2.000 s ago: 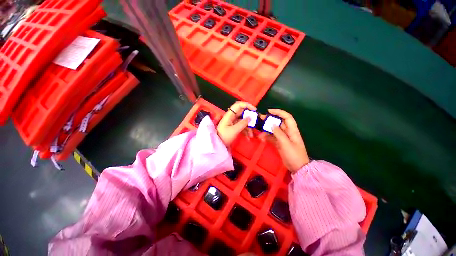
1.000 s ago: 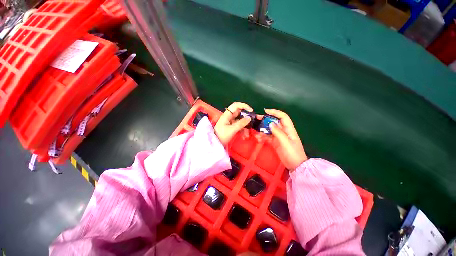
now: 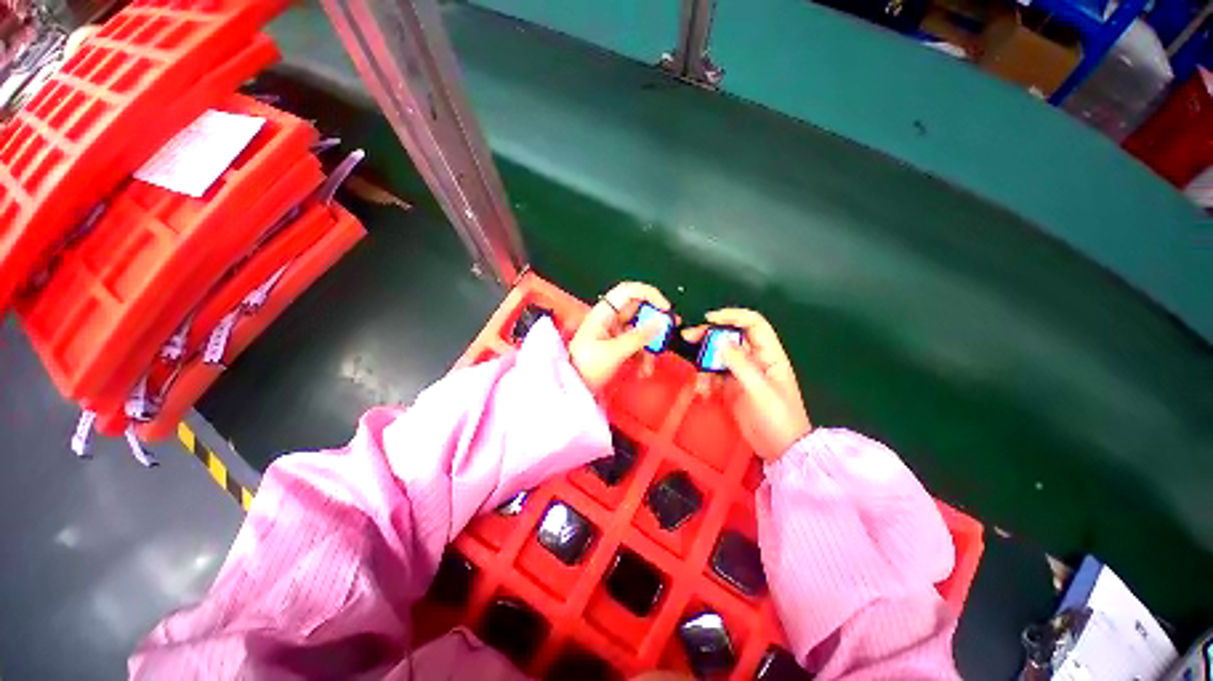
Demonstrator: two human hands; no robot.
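Note:
My left hand (image 3: 609,341) holds a smartwatch body (image 3: 653,327) between thumb and fingers, its lit screen pale blue and white. My right hand (image 3: 761,379) holds another smartwatch body (image 3: 720,349) beside it, its screen lit blue and white. Both are held over the upper end of the orange-red compartment tray (image 3: 701,415). Several dark watch bodies, such as one in a middle pocket (image 3: 674,500), lie in the tray's pockets. My pink sleeves cover parts of the tray. The fingertips behind the watches are hidden.
Stacked orange-red trays (image 3: 100,299) with a white label sheet (image 3: 200,152) and pale dangling strips stand at left. An upright metal post (image 3: 446,146) rises beyond the tray's upper corner. A clipboard with paper (image 3: 1117,632) lies at lower right. Another post stands at the back.
The two held screens went from white to dark or coloured, and now show pale blue and white. The second tray with watches beyond the post has moved out of view. Both hands stay over the tray.

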